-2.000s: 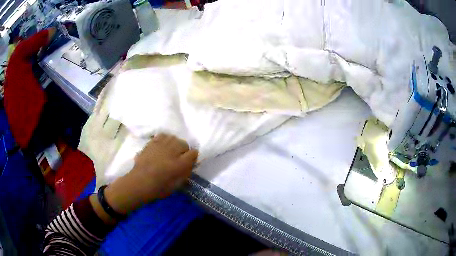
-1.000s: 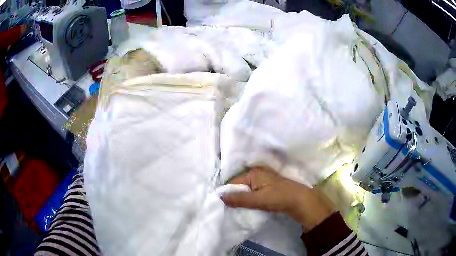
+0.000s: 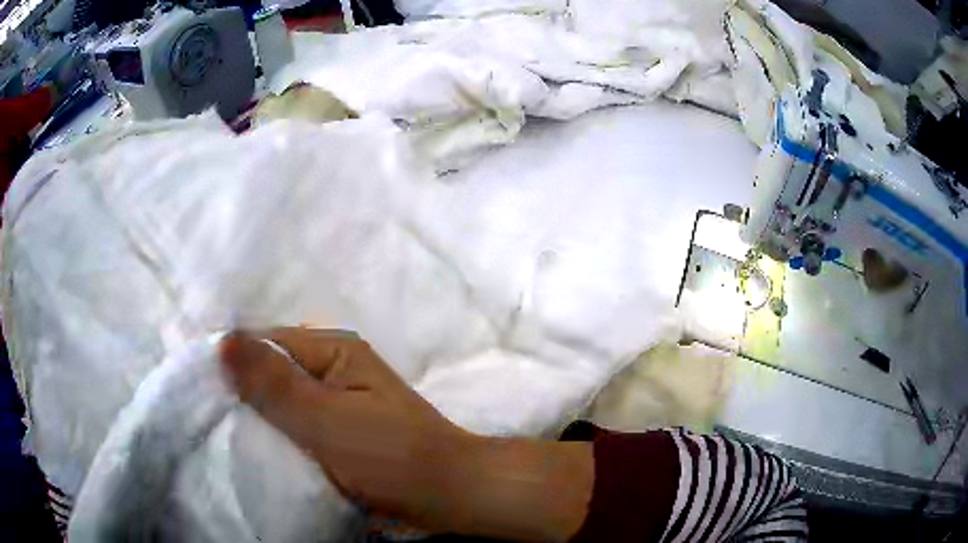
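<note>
A large cream-white padded garment (image 3: 287, 233) spreads over the left and middle of the table and down towards my lap. My right hand (image 3: 350, 414) comes in from the lower right and pinches a fold of it between thumb and fingers, at the lower left. The fingertips are partly blurred. My left hand is not visible; only a bit of striped sleeve shows at the lower left edge, beside the cloth. A beige part of the garment (image 3: 663, 395) lies near the table's front edge.
The sewing machine head (image 3: 817, 202) stands at right with its lamp lighting the needle plate (image 3: 716, 286). Snips (image 3: 917, 410) lie to the right of the plate. A measuring tape runs along the front edge (image 3: 849, 477). Another machine (image 3: 180, 64) stands at upper left.
My right hand has moved left and down with the cloth in its fingers. The garment has swung left, away from the machine, uncovering the needle plate and the table around it.
</note>
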